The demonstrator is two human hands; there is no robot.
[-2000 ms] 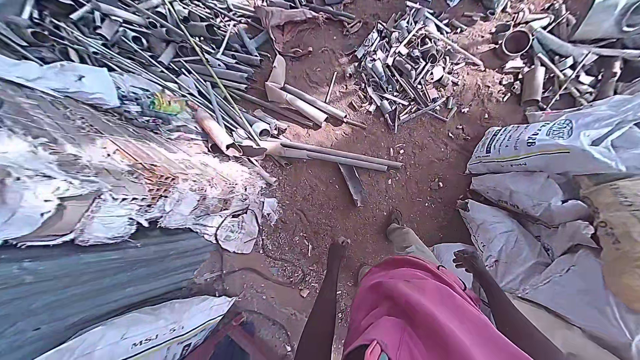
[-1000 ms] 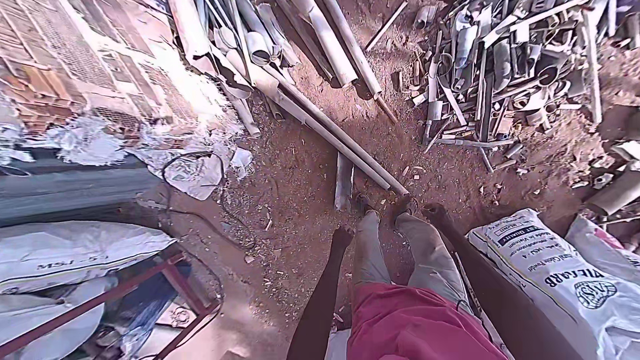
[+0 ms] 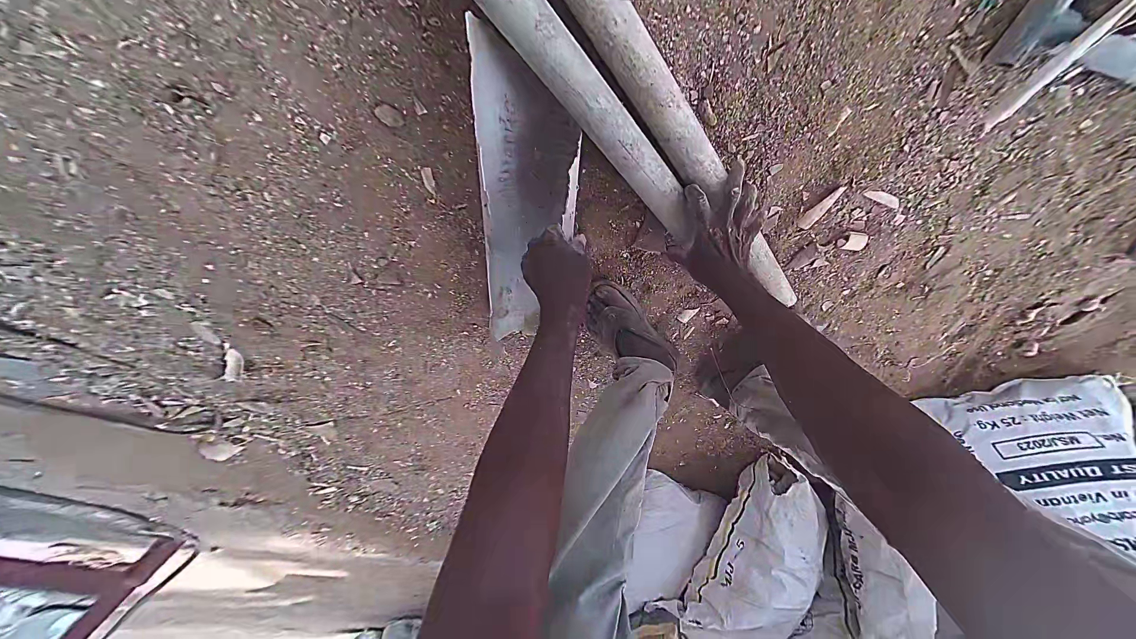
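Two long grey pipes (image 3: 590,102) lie side by side on the dirt, running from the top edge down toward my feet. My right hand (image 3: 723,217) rests over their near ends, its fingers spread across them. A split, trough-shaped piece of pipe (image 3: 524,169) with faint writing inside lies to their left. At its near right edge is my left hand (image 3: 557,262), its fingers curled; whether they grip the edge is hidden by the hand itself. One sandalled foot (image 3: 626,319) stands just below my left hand.
White woven sacks (image 3: 754,550) lie by my legs, and a printed sack (image 3: 1056,444) is at the right. A dark red metal frame (image 3: 98,581) is at the lower left. More pipe scraps (image 3: 1065,53) lie at the top right. Small chips litter the ground.
Both hands have reached forward and down: the left to the split piece, the right onto the pipe ends. The view has moved closer to the ground.
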